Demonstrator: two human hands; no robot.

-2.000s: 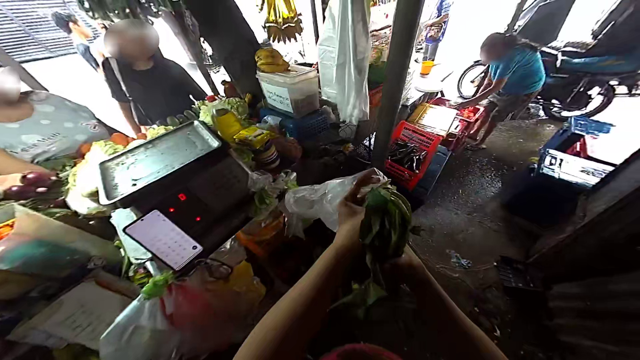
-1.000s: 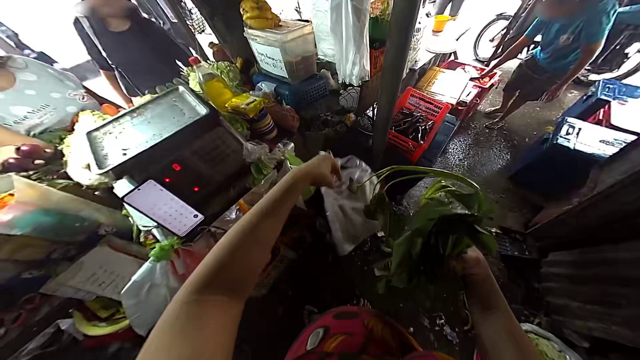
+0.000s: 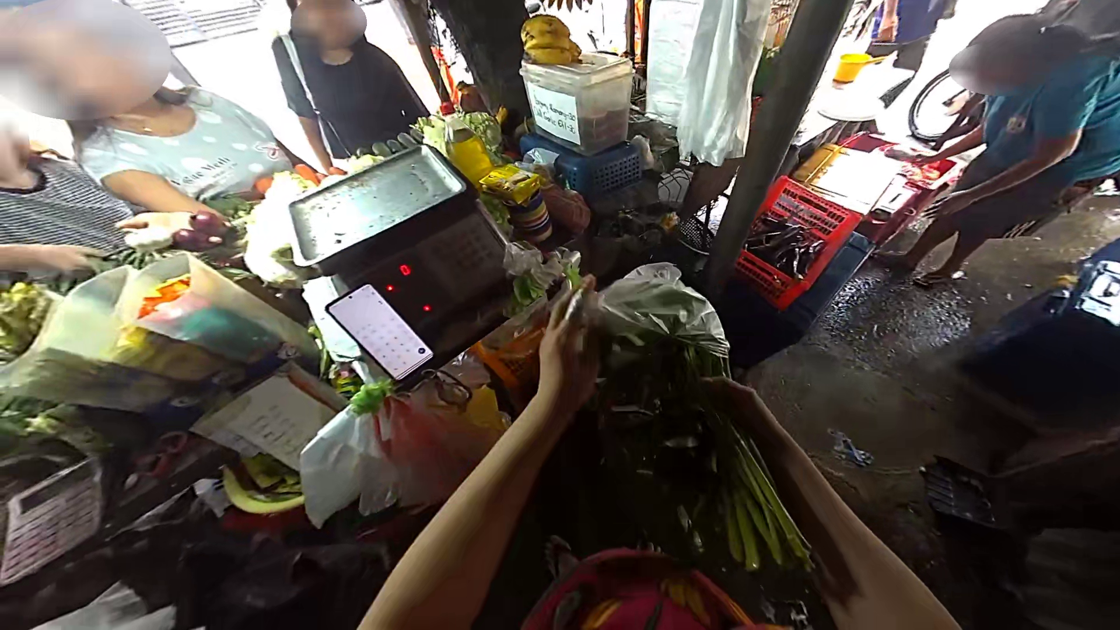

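Observation:
A bunch of leafy greens with long green stems [image 3: 757, 503] hangs in front of me, stems pointing down toward the lower right. Its upper end is inside a clear plastic bag [image 3: 669, 306]. My left hand [image 3: 570, 350] is raised at the bag's left edge, fingers pointing up and pinched on the plastic. On the other side, my right hand [image 3: 735, 402] is against the greens just below the bag's rim; its fingers are partly hidden. Left of the hands stands a digital scale with a metal tray [image 3: 376, 206], and a smartphone [image 3: 381, 331] showing a keypad lies against it.
Filled plastic bags [image 3: 402, 446] hang below the phone. A metal post [image 3: 774, 131] rises beyond the hands, beside a red crate of dark vegetables [image 3: 792, 241]. A lidded plastic box [image 3: 577, 101] sits on a blue basket [image 3: 595, 162]. People stand across the stall and at the right.
The hands have come together, and the bag, hanging apart from the greens a second ago, now covers their upper end. The stems now point downward. The person at the left leans nearer.

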